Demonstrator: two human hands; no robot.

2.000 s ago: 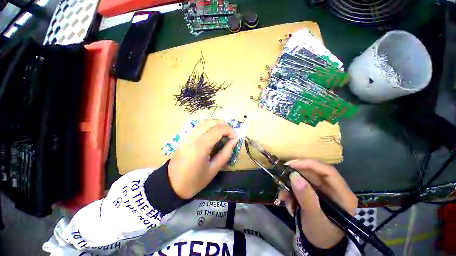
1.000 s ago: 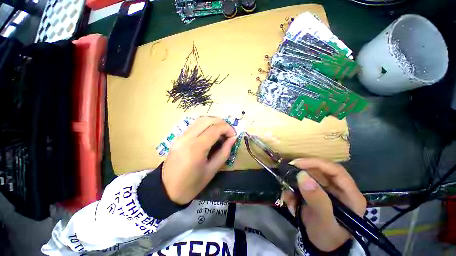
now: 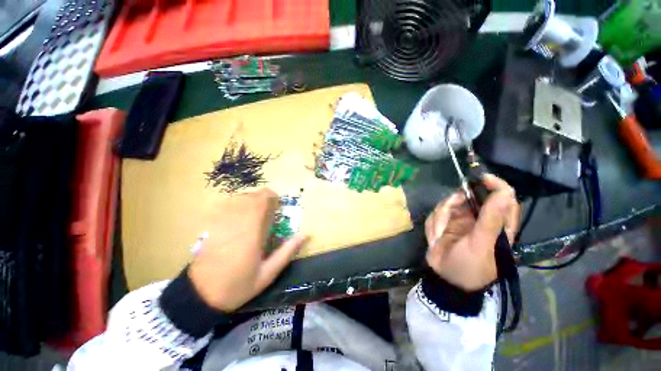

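Observation:
My right hand [image 3: 475,232] holds the soldering iron [image 3: 471,181] with its tip at the mouth of the grey-white cup [image 3: 427,130]. My left hand [image 3: 235,250] is blurred over the cardboard mat [image 3: 348,232], thumb spread from the fingers. A small green circuit board [image 3: 285,223] lies on the mat between thumb and fingers, partly hidden; whether the hand grips it cannot be told. Thin dark leads [image 3: 238,170] lie in a loose pile behind that hand. Fanned green and silver boards [image 3: 362,148] lie at the mat's right.
Black trays [image 3: 36,232] and a red edge [image 3: 94,217] stand left. Behind are a phone [image 3: 151,116], spare boards [image 3: 245,77], a red tray [image 3: 217,32] and a fan [image 3: 409,40]. The soldering station [image 3: 522,138] is right, with a wire spool [image 3: 569,36] and orange-handled tool [image 3: 638,145].
My right hand has moved the iron from the board to the cup. My left thumb has spread away from the fingers. The view has shifted, showing the station and more of the back.

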